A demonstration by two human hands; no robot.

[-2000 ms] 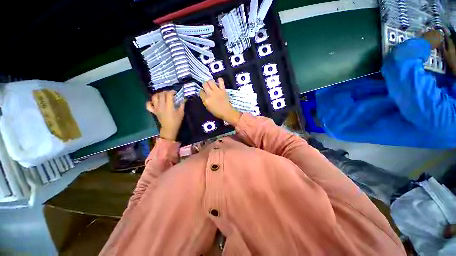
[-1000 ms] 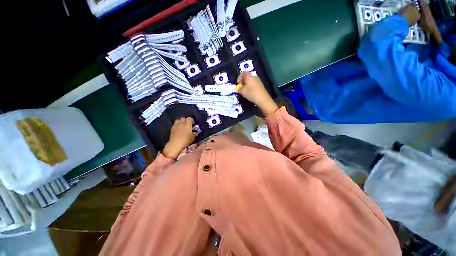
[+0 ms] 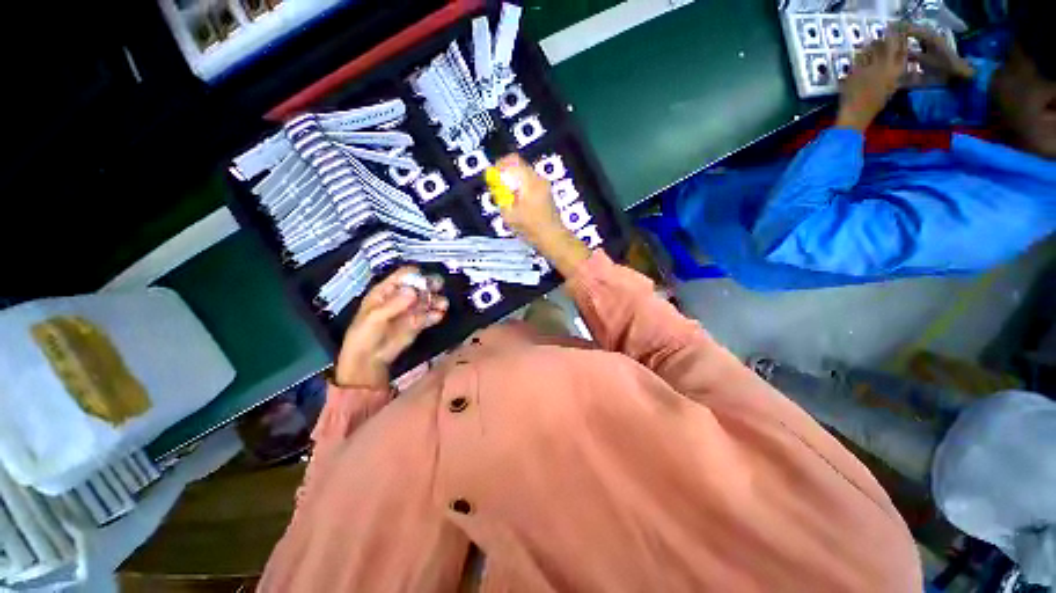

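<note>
A black compartment tray (image 3: 588,156) lies in front of me. Strapped watches (image 3: 330,174) overlap in a stack with a striped spine at its left, and a smaller stack lies nearer me. Loose strap halves (image 3: 454,99) lie at its far side. Small square watch cases (image 3: 485,297) sit on the black in the middle and right. My left hand (image 3: 388,321) holds a small white watch case (image 3: 413,282) in its fingertips at the near left. My right hand (image 3: 523,202) is over the tray's middle, holding a yellow hand tool (image 3: 499,187); its tip is not clear.
A red edge strip (image 3: 371,58) runs along the tray's far side. A white parts tray (image 3: 249,29) is beyond it. A translucent jug (image 3: 110,376) with brown tape stands left. A co-worker in blue (image 3: 857,209) works at a white tray (image 3: 814,70) on the right.
My left hand has lifted off the tray's near edge with a watch case in its fingers. My right hand has moved left, and the yellow tool shows more. The view has shifted slightly.
</note>
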